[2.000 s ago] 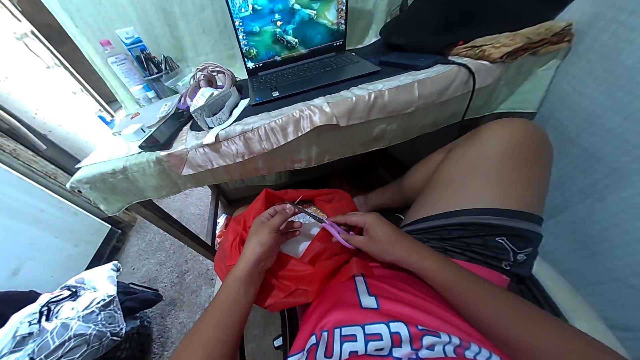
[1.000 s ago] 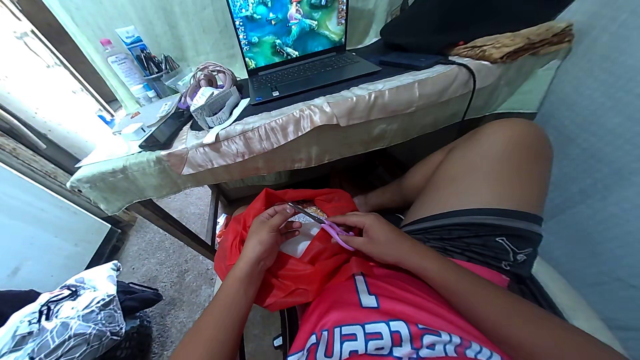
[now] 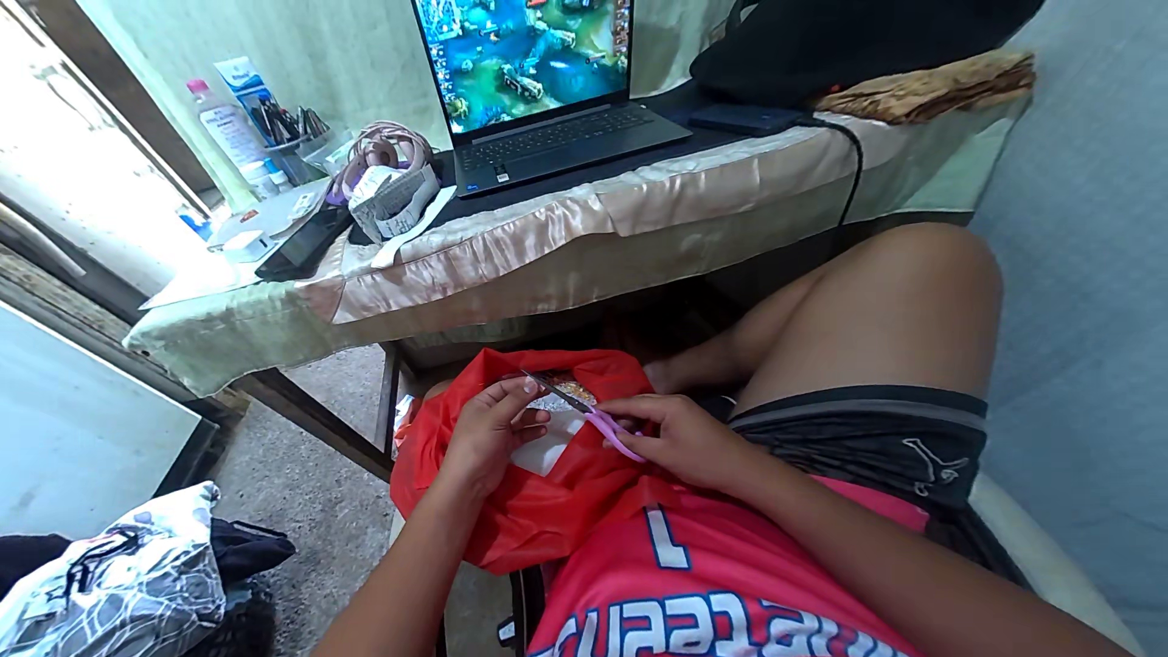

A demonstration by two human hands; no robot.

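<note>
My right hand point(image 3: 680, 433) holds a pair of scissors point(image 3: 602, 422) by its pink-purple handles, with the blades pointing up and left. At the blade tips is my left hand point(image 3: 497, 422), its thumb and index finger pinched close together. Whether something small sits between those fingertips cannot be told. Beneath both hands a red bag point(image 3: 547, 525) lies open on my lap. Inside it are a white piece point(image 3: 546, 449) and some grainy, glittery material, partly hidden by the scissors and hands.
A cloth-covered table point(image 3: 547, 237) stands in front, bearing a laptop point(image 3: 566, 137), a small box point(image 3: 397, 203), a bottle point(image 3: 228, 132) and a pen holder point(image 3: 294, 157). A dark bag point(image 3: 839, 46) rests at its back right. A patterned bag point(image 3: 137, 575) lies at the lower left.
The picture on the laptop screen has changed. Both hands and the scissors keep nearly the same place over the red bag.
</note>
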